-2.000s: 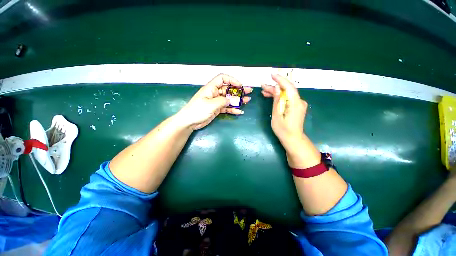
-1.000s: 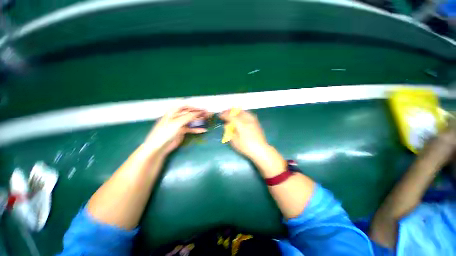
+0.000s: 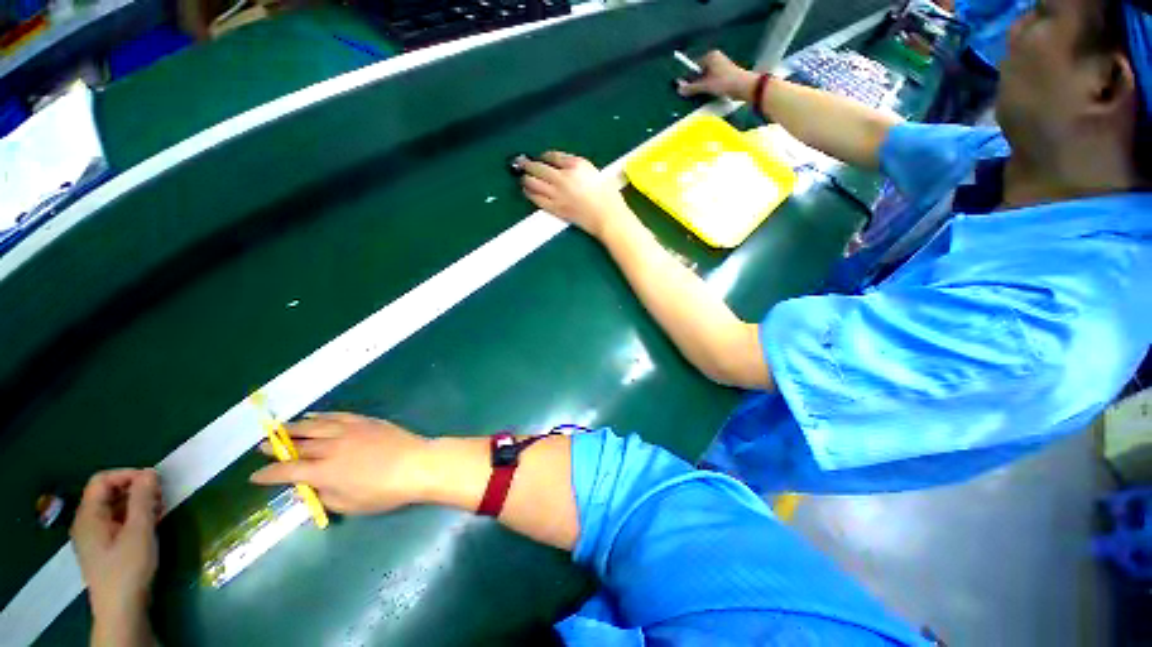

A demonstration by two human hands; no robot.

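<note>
My right hand (image 3: 335, 465) holds the yellow tweezers (image 3: 298, 474) between its fingers, over the green bench beside the white rail. A shiny clear and yellowish sheet (image 3: 259, 536) lies on the bench just below it. My left hand (image 3: 118, 537) is at the lower left, over the rail, with its fingers curled. No object shows in it, but the inside of the curl is hidden. A small dark module with a pale patch (image 3: 49, 509) lies on the green belt left of my left hand, apart from it.
A person in a blue smock (image 3: 935, 329) sits at the right, both arms reaching over the belt. One hand (image 3: 569, 190) touches a small dark unit (image 3: 519, 164). A yellow tray (image 3: 767, 177) stands by the white rail (image 3: 379, 335). A clipboard with papers (image 3: 48, 158) is at upper left.
The view has swung right. My hands have moved apart. The module, earlier in my left hand, no longer shows there; one lies on the belt. The neighbouring person is now largely in view.
</note>
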